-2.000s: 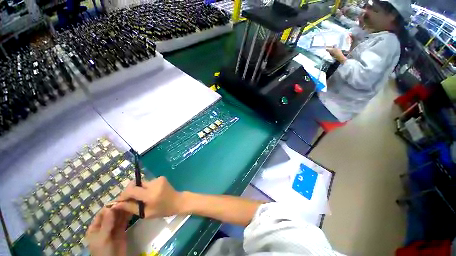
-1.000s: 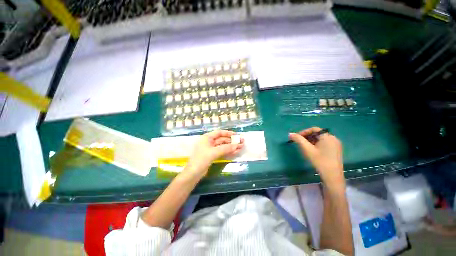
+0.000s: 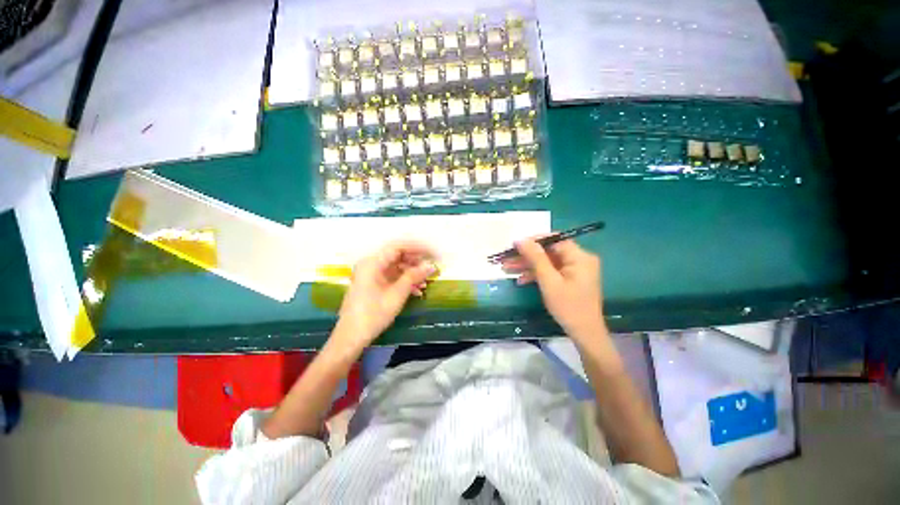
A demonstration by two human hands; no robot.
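Note:
My left hand [image 3: 388,286] is over the pale liner strip [image 3: 464,232], its fingertips closed on a small module [image 3: 430,267], mostly hidden by the fingers. My right hand [image 3: 562,276] holds black tweezers [image 3: 567,236] like a pen, their tips low over the right part of the strip. Amber tape [image 3: 444,294] shows along the strip's lower edge. The large clear blister tray [image 3: 546,178] with several rows of pale square modules lies just behind the strip.
A second liner strip [image 3: 247,258] with amber tape slants at left, and a white paper strip [image 3: 44,261] lies farther left. White boards [image 3: 178,79] lie behind. A small clear blister tray [image 3: 641,153] with several beige parts is at right. A red stool [image 3: 222,395] stands below the bench edge.
My right hand has moved left with the tweezers, closer to my left hand and over the strip. My left hand has shifted slightly left relative to the strip. The view has tilted down.

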